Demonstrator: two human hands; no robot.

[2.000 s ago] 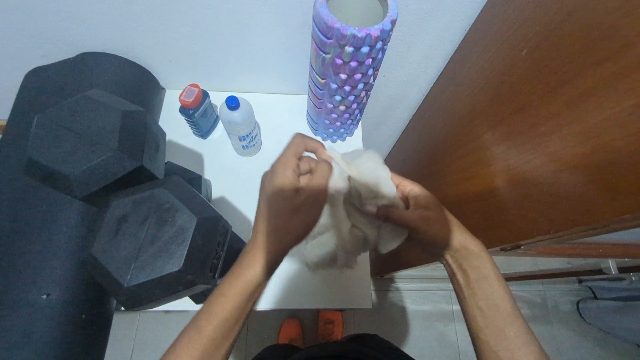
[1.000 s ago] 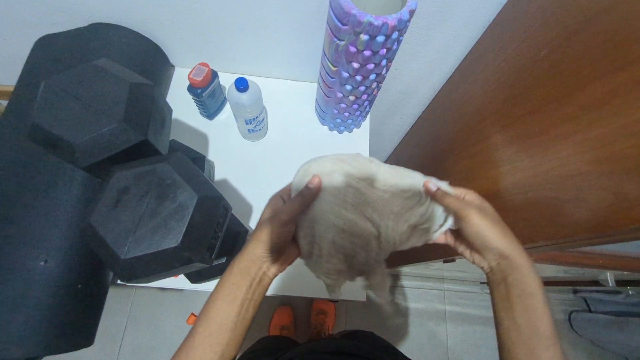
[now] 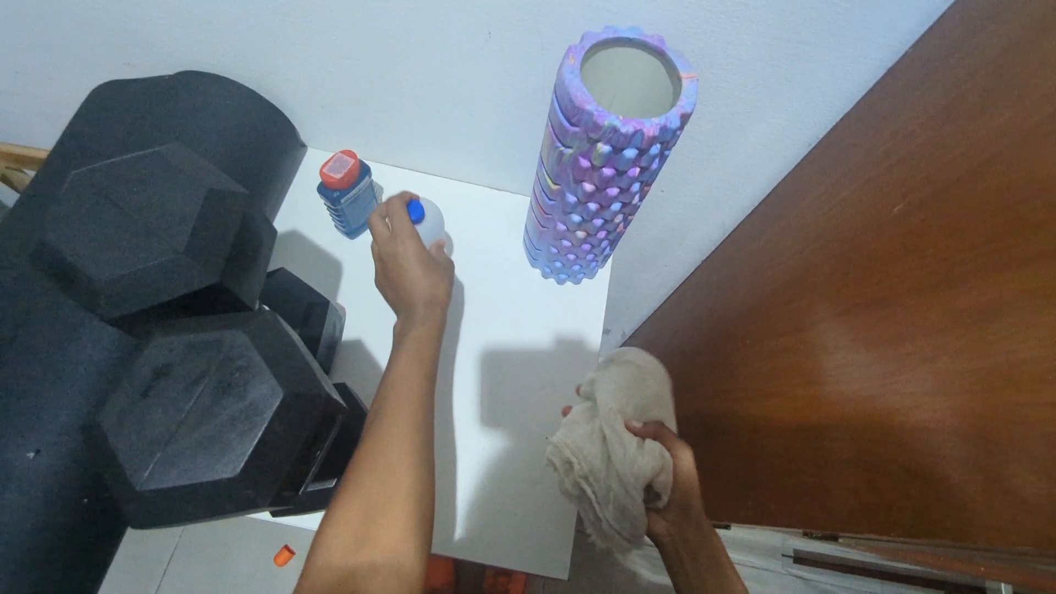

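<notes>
My left hand (image 3: 412,268) is wrapped around the blue-capped white plastic bottle (image 3: 431,224), which stands upright on the white tabletop (image 3: 520,330); the hand hides most of it. Just left of it stands a bottle of dark blue liquid with a red cap (image 3: 351,198). My right hand (image 3: 664,470) grips a bunched off-white cloth (image 3: 623,437) over the table's right edge; some of its fingers are hidden by the cloth. A purple and blue textured foam roller (image 3: 590,165) stands upright at the back right of the tabletop.
Black hexagonal dumbbells (image 3: 198,412) fill the left side, beside a rolled black mat (image 3: 190,107). A brown wooden door (image 3: 866,330) stands on the right, and a pale wall (image 3: 445,82) is behind. A small orange object (image 3: 284,555) lies on the floor at the lower left.
My left hand has let go of the cloth, moved up and left, and taken hold of the blue-capped bottle. The cloth, spread between both hands a second ago, is now bunched in my right hand.
</notes>
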